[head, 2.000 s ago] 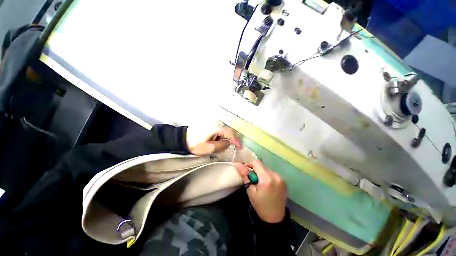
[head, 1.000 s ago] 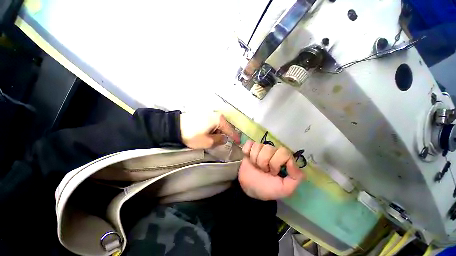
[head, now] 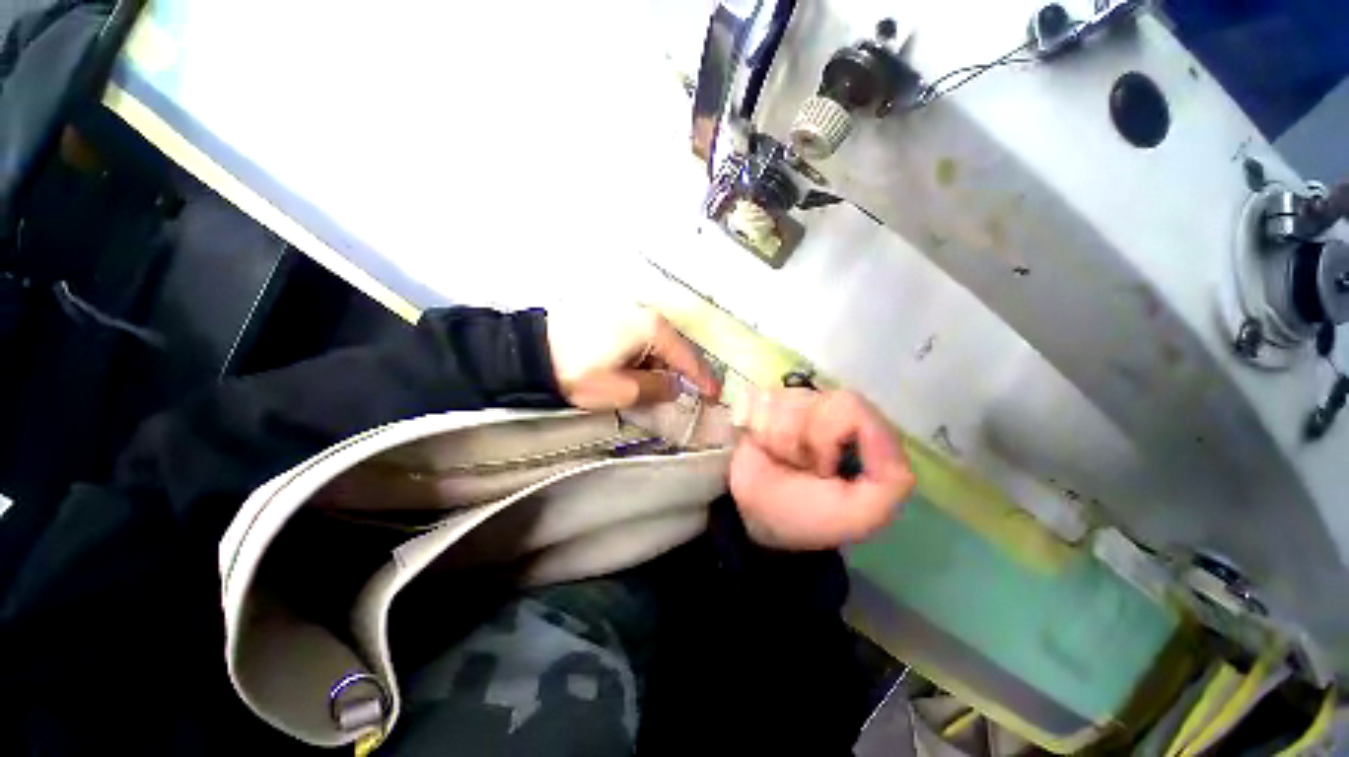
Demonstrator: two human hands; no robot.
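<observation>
The beige handbag (head: 621, 503) lies open on the lap, its opening facing up. A silver D-ring (head: 355, 698) shows at its near left end. My left hand (head: 621, 360) pinches the far right end of the opening, at the D-ring tab (head: 684, 419). My right hand (head: 818, 466) is curled beside it, fingertips close to the tab. It is closed around a small tool; only a dark end and a thin black loop show. The tool's tip and the thread ends are too small or hidden to tell.
A large white sewing machine (head: 1021, 281) stands just beyond the hands. The green table edge (head: 1021, 606) with pale yellow tape runs below it to the right. Beige bags with yellow strips (head: 1228, 710) hang at the lower right. The bright white table top (head: 444, 148) is at upper left.
My right hand has turned from palm-down near the bag's edge to curled beside the tab, and the green handle is now mostly hidden. My left hand still pinches the tab. The camera view has shifted.
</observation>
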